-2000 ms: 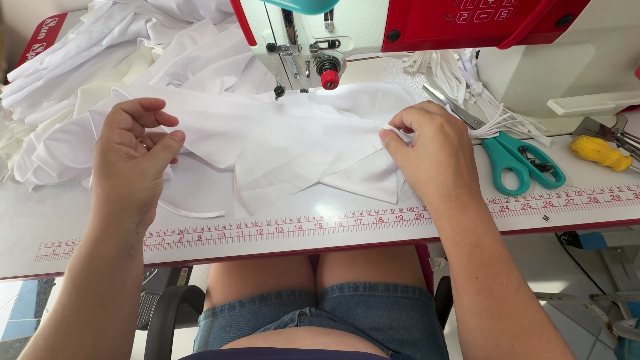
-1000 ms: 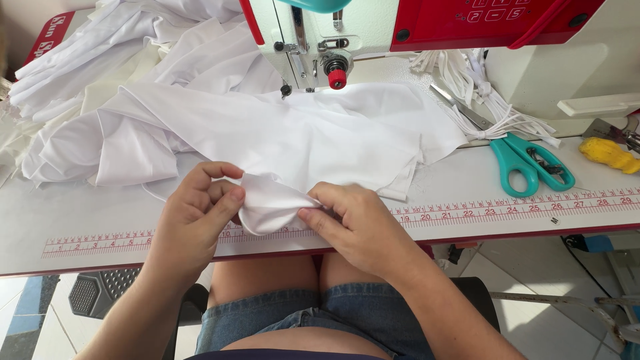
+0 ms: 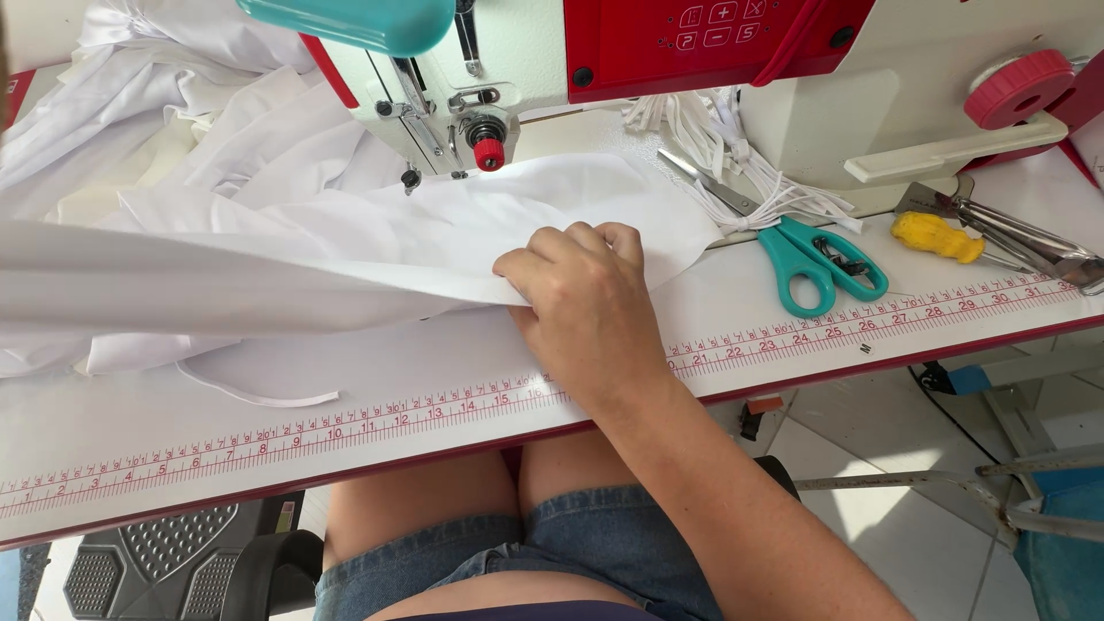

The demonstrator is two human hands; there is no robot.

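My right hand (image 3: 586, 315) grips the folded edge of a white fabric piece (image 3: 224, 285) in front of the sewing machine's needle area. From there the fabric stretches taut to the left, past the edge of the view. My left hand is out of view. More of the white cloth (image 3: 552, 198) lies flat beneath and behind the right hand, by the red thread tension knob (image 3: 489, 154) of the sewing machine (image 3: 535, 52). A narrow white strip (image 3: 259, 395) rests on the table at the left.
Teal-handled scissors (image 3: 811, 267) lie right of my hand, their blades by a bundle of white cords (image 3: 742, 164). Farther right are a yellow-handled screwdriver (image 3: 936, 237) and a metal tool (image 3: 1035, 237). White garments (image 3: 155, 103) are heaped at the left. A printed ruler (image 3: 405, 423) runs along the table's front.
The hands were close together on the fabric near the table's front edge. Now my left hand has left the view and the fabric is stretched out leftward.
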